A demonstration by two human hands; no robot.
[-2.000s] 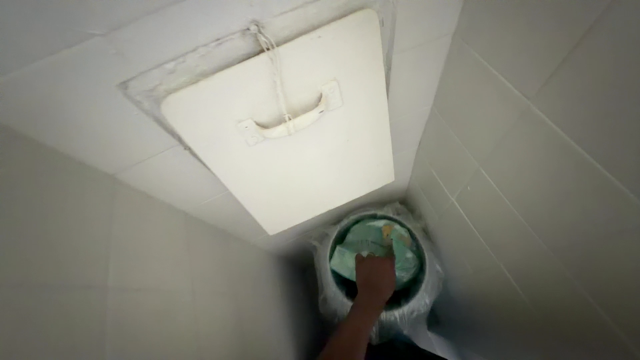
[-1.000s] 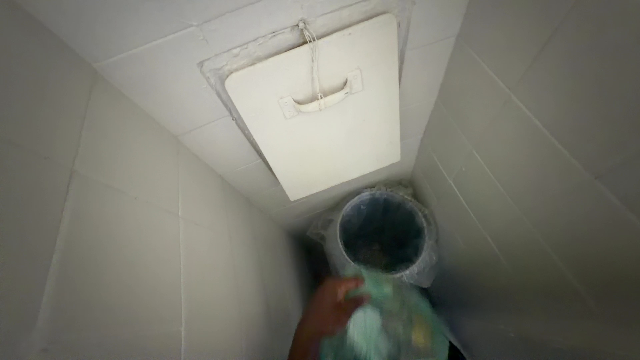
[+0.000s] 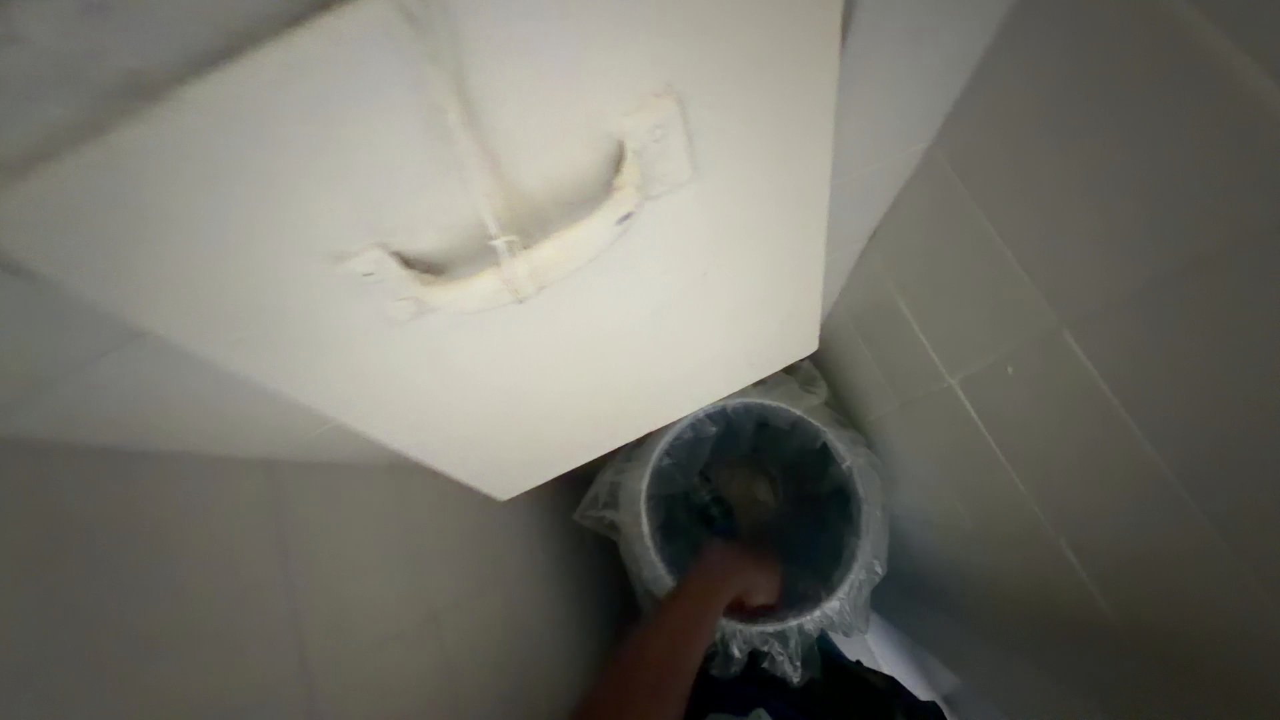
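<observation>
My left hand (image 3: 745,580), blurred, reaches into the near part of a round bin (image 3: 650,545) with a clear plastic liner (image 3: 870,560) folded over its rim. Its fingertips are hard to make out, so whether they hold anything does not show. Deeper in the dark bin, close beyond the hand, lies a pale brownish thing (image 3: 745,485) that is too dim to name. My right hand is out of view.
Above the bin, a white hatch panel (image 3: 640,330) with a curved handle (image 3: 570,250) and a cord tied to it reaches close to the rim. Tiled walls (image 3: 1040,400) flank the bin. Dark clothing (image 3: 810,690) shows at the bottom edge.
Two seconds ago my left hand was on a green plastic bag in the bin; one second ago the bag was outside, near me. Now the bag is out of sight and the hand is inside the bin.
</observation>
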